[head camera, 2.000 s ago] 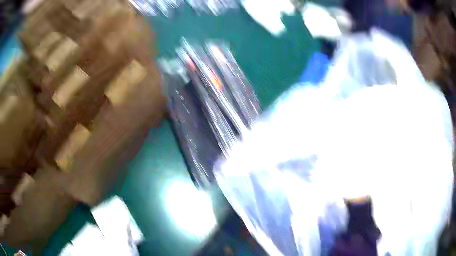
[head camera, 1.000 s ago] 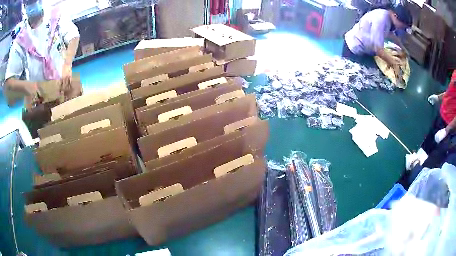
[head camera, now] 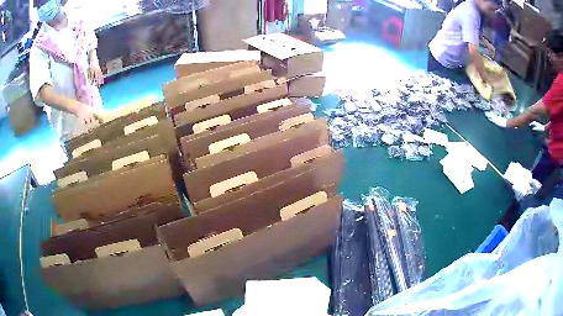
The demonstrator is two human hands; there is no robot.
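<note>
Neither of my hands shows in the picture. Brown open cartons (head camera: pixel 259 259) with pale tan flap tabs (head camera: pixel 214 242) stand in two rows in front of me. Dark bagged parts (head camera: pixel 352 265) in clear film lie side by side to the right of the nearest carton; one carries an orange tag. A white block (head camera: pixel 287 297), perhaps a foam end cap, is cut off by the bottom edge. A large clear plastic sack (head camera: pixel 494 271) fills the lower right corner.
Small bagged accessories (head camera: pixel 395 111) are heaped on the green table (head camera: pixel 457 228). White sheets (head camera: pixel 460 165) lie beside them. A person (head camera: pixel 62 80) stands behind the left row. Two people are at right, one handling a yellowish sack (head camera: pixel 491 80). A blue edge (head camera: pixel 492 239) shows by the plastic sack.
The view has shifted slightly left. More of the white block shows at the bottom. The person at left has put down the carton. The person in red now reaches toward the heap.
</note>
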